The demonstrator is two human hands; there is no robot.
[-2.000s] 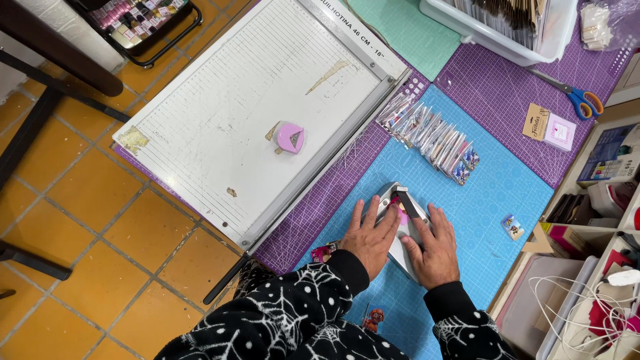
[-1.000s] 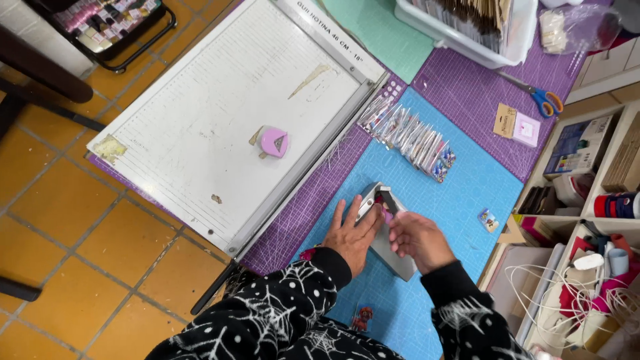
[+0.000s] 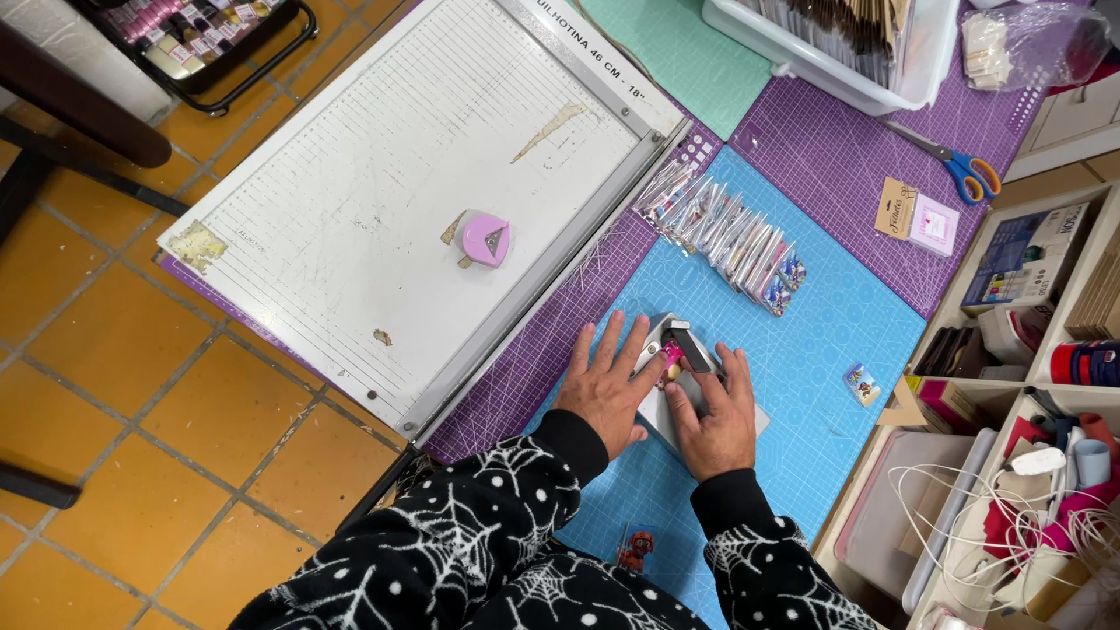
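Note:
On the blue cutting mat (image 3: pixel 814 385) lies a grey metal tool with a black lever (image 3: pixel 689 346), its exact kind unclear. A small pink printed piece (image 3: pixel 672 357) sits in it. My left hand (image 3: pixel 610 381) rests flat over the tool's left side, index fingertip at the piece. My right hand (image 3: pixel 719 413) lies on the right side, fingers bent, thumb and index close to the piece; whether they pinch it is hidden. A row of small clear packets (image 3: pixel 726 236) lies above. A printed piece (image 3: pixel 862 385) is to the right, and a red figure piece (image 3: pixel 637 551) is near my lap.
A white guillotine paper cutter (image 3: pixel 385 192) holds a lilac craft punch (image 3: pixel 485 240). Blue-and-orange scissors (image 3: pixel 969 175), a white bin (image 3: pixel 840 83) of packets and a kraft card (image 3: pixel 894 208) lie at upper right. Shelves with tangled white cables (image 3: pixel 945 525) border the right side.
My right hand, raised over the black lever a second ago, is now lower with its fingers beside the pink piece. My left hand's fingers are more spread.

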